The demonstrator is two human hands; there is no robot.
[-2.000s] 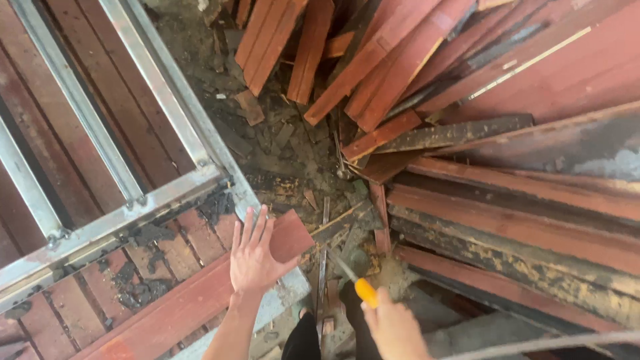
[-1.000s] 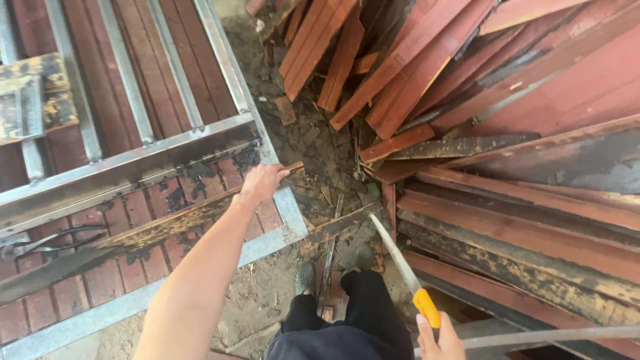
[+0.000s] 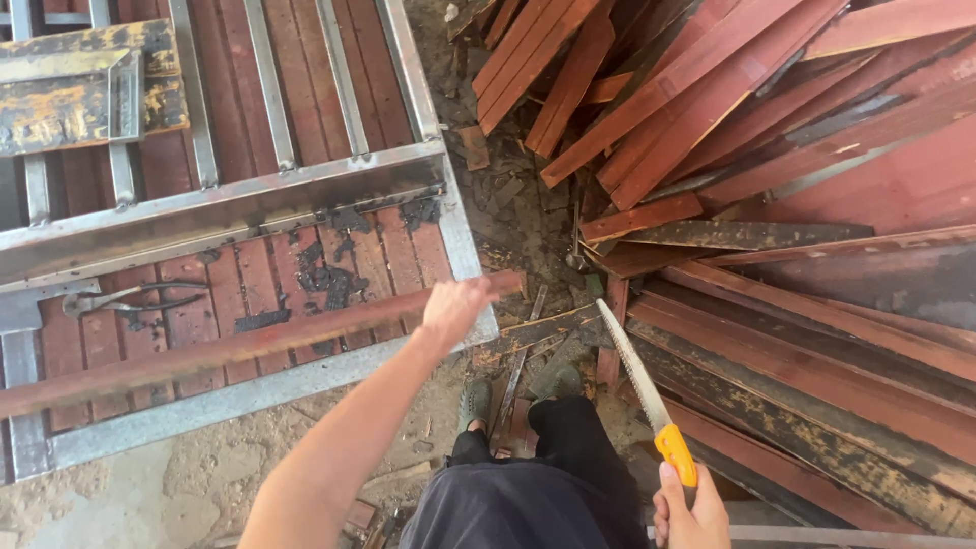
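My left hand (image 3: pixel 457 309) is closed around a long, narrow red-brown wooden board (image 3: pixel 229 347) near its right end. That board stands on edge or is tilted, lying across the slatted surface and running out of view at the left. In my right hand (image 3: pixel 690 507) is a hand saw (image 3: pixel 640 374) with a yellow handle; its toothed blade points up and away, clear of the held board, with the tip over the debris between the frame and the stacked planks. Pincers (image 3: pixel 133 297) with dark handles lie on the slats to the left of the board.
A galvanized metal frame (image 3: pixel 328 171) with crossbars stands at left, with a scorched board and a metal square (image 3: pixel 124 95) on it. Piled red and blackened planks (image 3: pixel 770 328) fill the right side. Dark debris (image 3: pixel 503 198) covers the ground between. My shoes (image 3: pixel 476 404) are below.
The board lay with its broad red face up two seconds ago and has since been turned. My left hand, flat and spread on it then, now grips it. The saw has moved away from the board.
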